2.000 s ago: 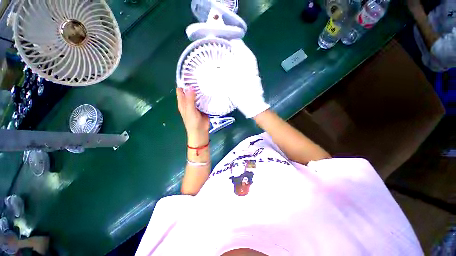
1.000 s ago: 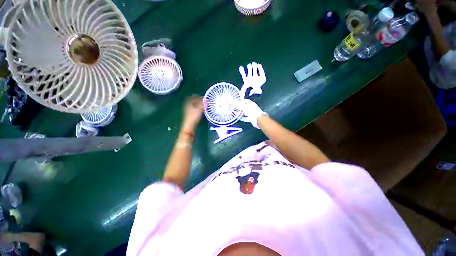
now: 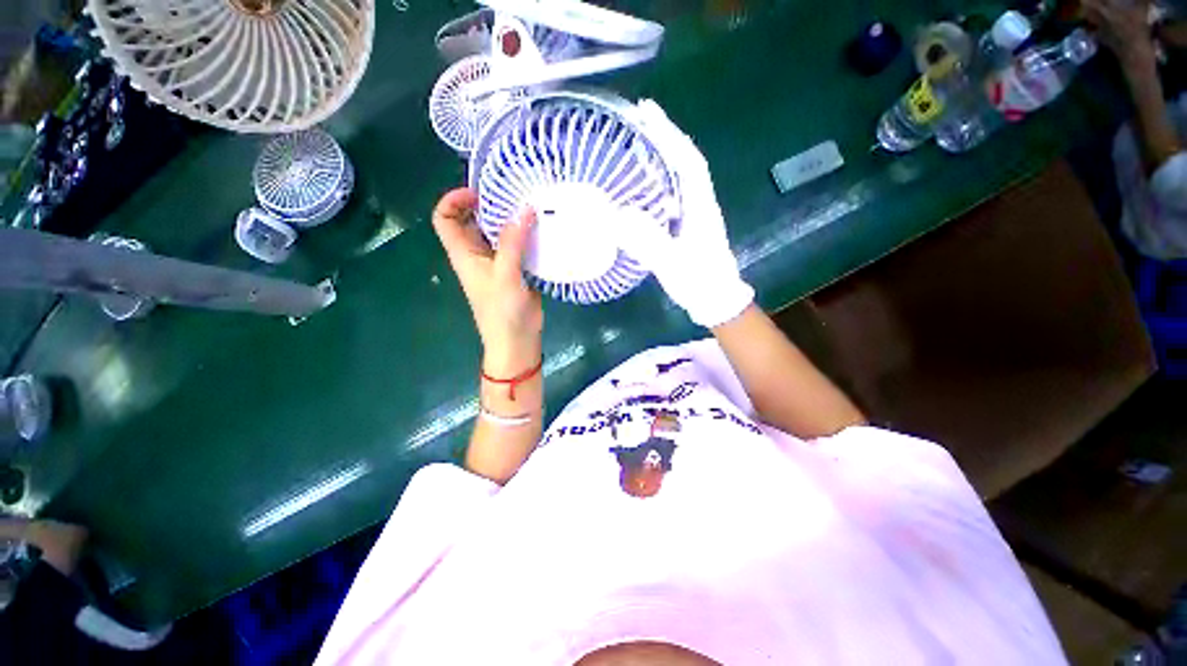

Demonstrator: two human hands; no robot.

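A white clip fan [image 3: 573, 195] is held up in front of my chest, its round ribbed back or grille facing me. Its clip base [image 3: 573, 33] points away at the top. My left hand [image 3: 497, 267], bare with a red string on the wrist, holds the fan's left edge, thumb on its face. My right hand [image 3: 696, 234], in a white glove, holds the right side, with fingers over the ribs. Another small fan [image 3: 462, 104] shows partly behind the held one.
The green bench [image 3: 352, 390] carries a small fan [image 3: 302, 176], a pale block [image 3: 807, 167] and bottles [image 3: 911, 115]. A large fan [image 3: 247, 59] and metal arm [image 3: 156, 276] are at left. A carton [image 3: 989, 325] stands right. Other people's arms show at lower left and upper right.
The fan is now held up close in both hands; a second ago it was lower, with my left hand off to its side. The spare glove is no longer visible. The large fan has shifted up in view.
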